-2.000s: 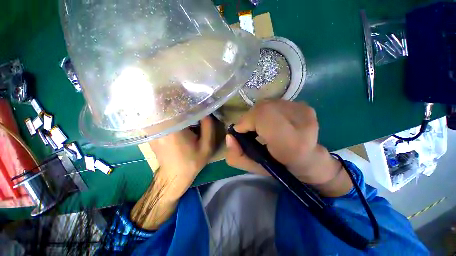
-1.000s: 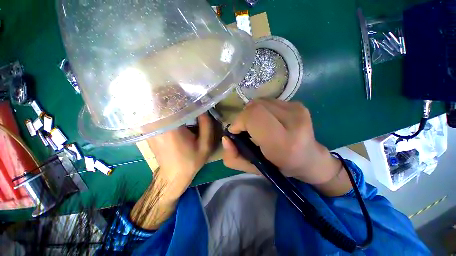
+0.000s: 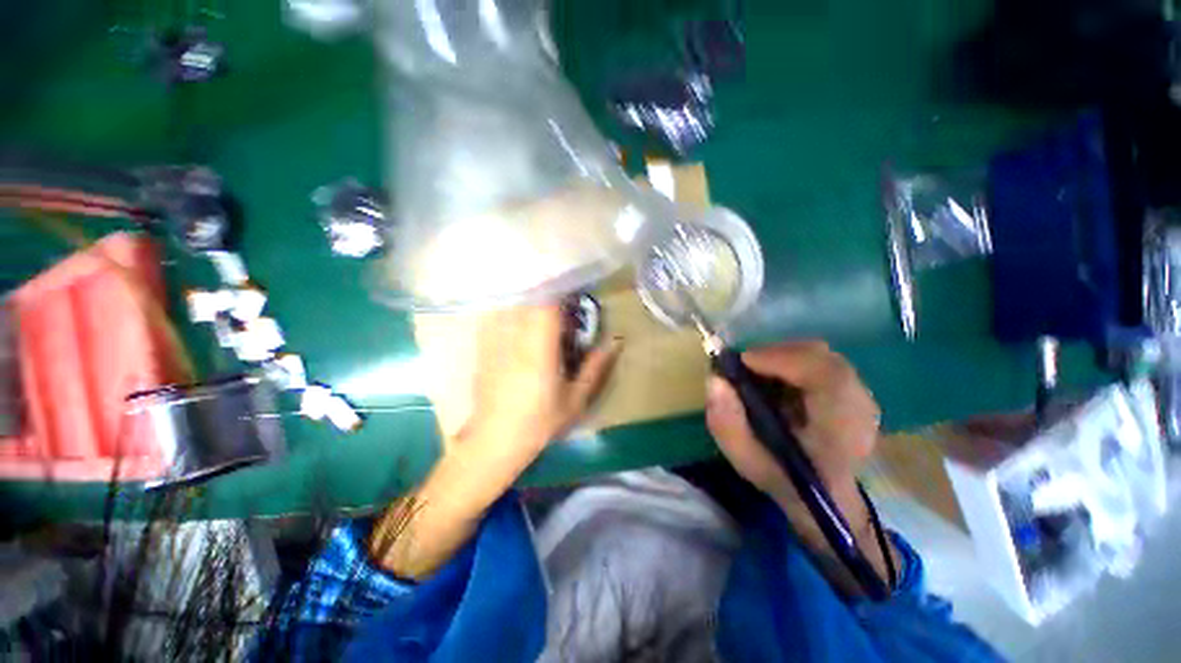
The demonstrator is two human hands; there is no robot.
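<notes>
The frame is blurred. My right hand (image 3: pixel 806 412) is closed around the black handle of the soldering iron (image 3: pixel 775 431). The iron's metal tip points up-left and lies over the near edge of the round tip cleaner pot (image 3: pixel 749 266) with silvery bits inside. My left hand (image 3: pixel 516 376) holds a small dark housing (image 3: pixel 582 324) with a pale ring between thumb and fingers, over the tan board (image 3: pixel 648 382), just below the rim of the clear hood (image 3: pixel 499 168). Part of the left fingers lies under glare. A thin solder wire (image 3: pixel 376 411) runs from the left towards my left hand.
Several small white battery cells (image 3: pixel 254 339) lie at left, near the solder spool (image 3: pixel 214 431) and red tray (image 3: pixel 97 350). Wrapped dark housings (image 3: pixel 352 220) lie around the hood. Tweezers (image 3: pixel 901 269), a small clear bag (image 3: pixel 947 223), a blue station (image 3: pixel 1056 233) and a white bin (image 3: pixel 1010 544) are at right.
The view has shifted, showing more of the bench's far side. My right hand and the iron have moved right, away from my left hand, and the tip is now at the pot. The dark housing now shows.
</notes>
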